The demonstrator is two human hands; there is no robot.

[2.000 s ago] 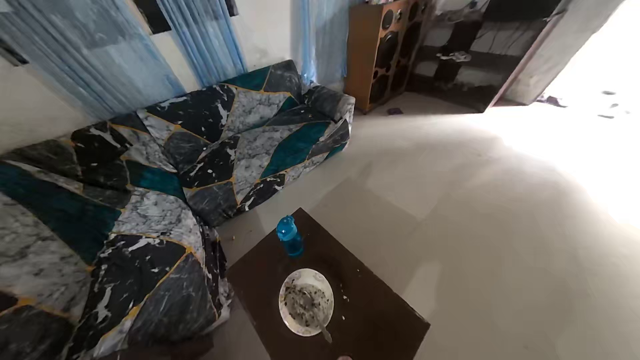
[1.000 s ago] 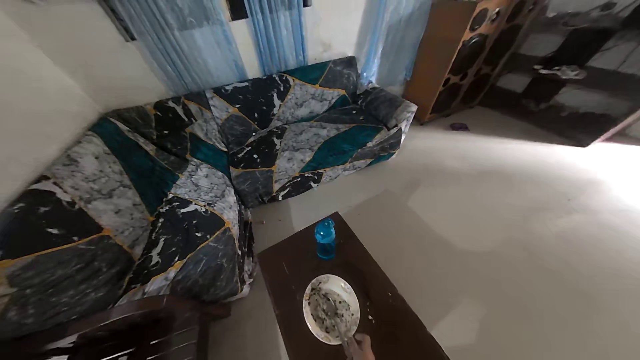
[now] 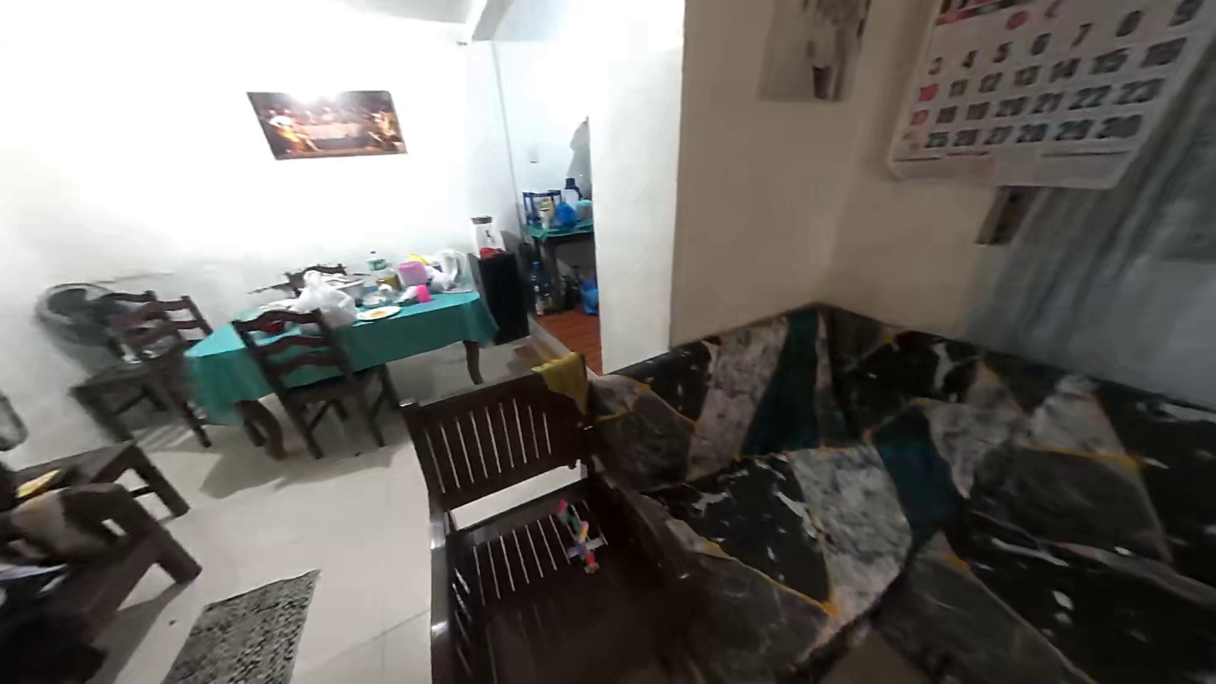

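Note:
Neither my left hand nor my right hand shows in the head view now. The bowl with the spoon and the blue bottle are out of view as well. Nearest at the bottom centre stands a dark wooden armchair (image 3: 494,442) with a slatted back and seat. A small multicoloured toy (image 3: 579,537) lies on its seat, and a yellow-green cloth (image 3: 565,380) hangs over a back corner. To its right is a sofa with a marble-patterned cover (image 3: 855,513).
A dining table with a green cloth (image 3: 408,337) holds plastic bags and dishes, with wooden chairs (image 3: 309,375) around it. A grey mat (image 3: 247,632) lies on the floor. A doorway (image 3: 560,323) opens behind. At left stands a dark wooden bench (image 3: 123,532).
The view has swung far to the left, from the brown table to the dining area. The hand at the spoon by the bowl one second ago is out of view.

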